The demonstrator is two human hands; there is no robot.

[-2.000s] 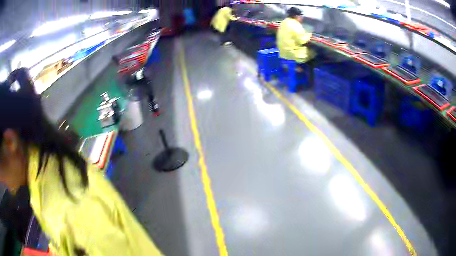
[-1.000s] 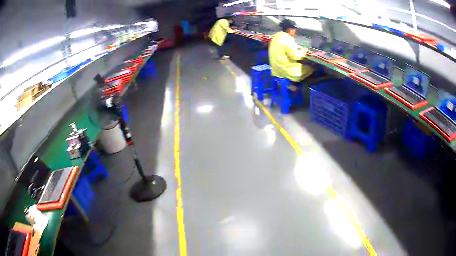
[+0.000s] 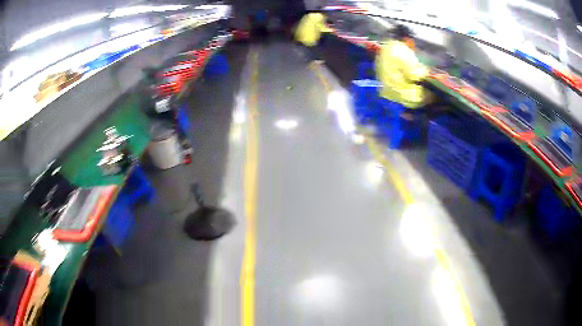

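Observation:
Neither of my hands is in view. The picture is blurred. Nearest on the left, an open laptop [image 3: 82,209] lies in a red-orange tray [image 3: 102,215] on the green-topped bench [image 3: 83,164]. Below it, at the lower left edge, part of another red tray [image 3: 27,294] lies on a tan cardboard insert [image 3: 42,280]. A crumpled white cloth [image 3: 53,247] lies between them. A small metal fixture [image 3: 112,153] stands further along the bench.
A pedestal fan's round base [image 3: 209,223] and a whitish bin [image 3: 164,149] stand on the floor at left. At right, a person in yellow [image 3: 401,73] sits by a bench of laptops, near a blue crate [image 3: 450,153] and stool [image 3: 499,181]. Another person [image 3: 311,29] stands far off.
The person close at left two seconds ago is out of view. Since one second ago the view has swung, and the benches, fan base and seated person appear further right.

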